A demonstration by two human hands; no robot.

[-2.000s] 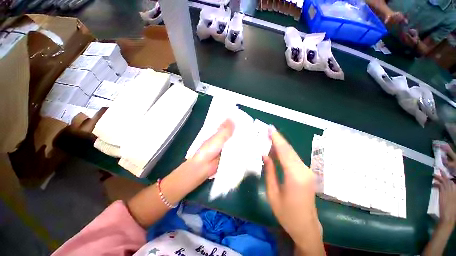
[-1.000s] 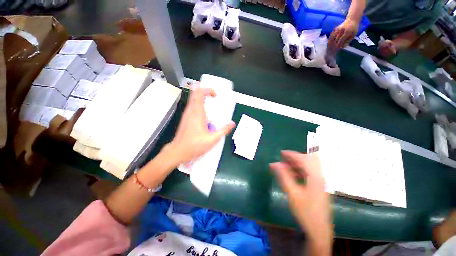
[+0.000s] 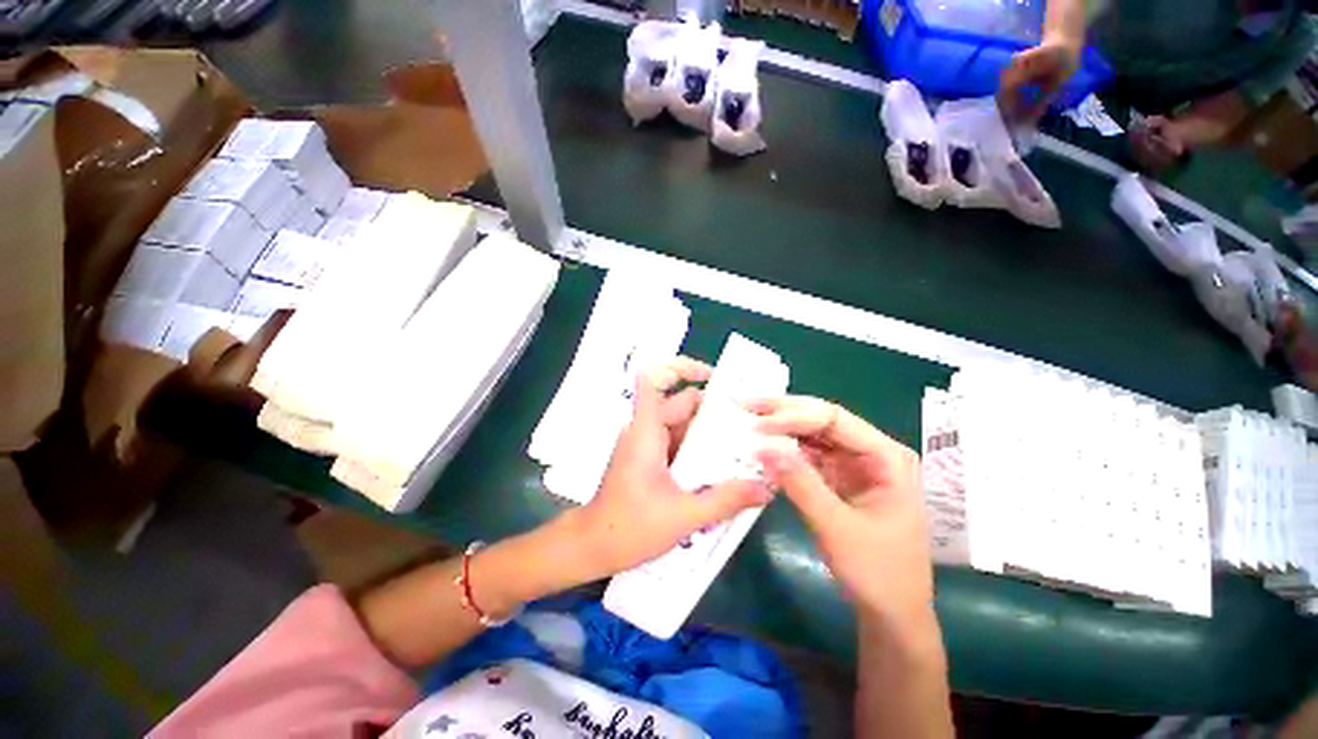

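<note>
A long white leaflet or card insert [image 3: 668, 589] is held between both hands above the green bench. My left hand [image 3: 646, 484] grips it from the left, thumb across its face. My right hand [image 3: 846, 484] pinches its right edge with thumb and fingers. A small pile of white sheets [image 3: 614, 361] lies on the bench just behind my left hand. To the right is an overlapping row of white flat pieces [image 3: 1077, 484] with a barcode-like print at its left edge. Whether the small card is under my fingers, I cannot tell.
Two thick paper stacks [image 3: 451, 361] stand at left, beside an open brown carton [image 3: 87, 108] with small white boxes [image 3: 239, 224]. A metal post [image 3: 506, 130] and rail [image 3: 810, 318] border the far lane of bagged products [image 3: 694, 84]. A person's hand [image 3: 1038, 75] is near a blue bin [image 3: 925, 51].
My right hand has come to the long sheet and holds it with my left. The small card no longer lies alone on the bench. More white pieces show at far right.
</note>
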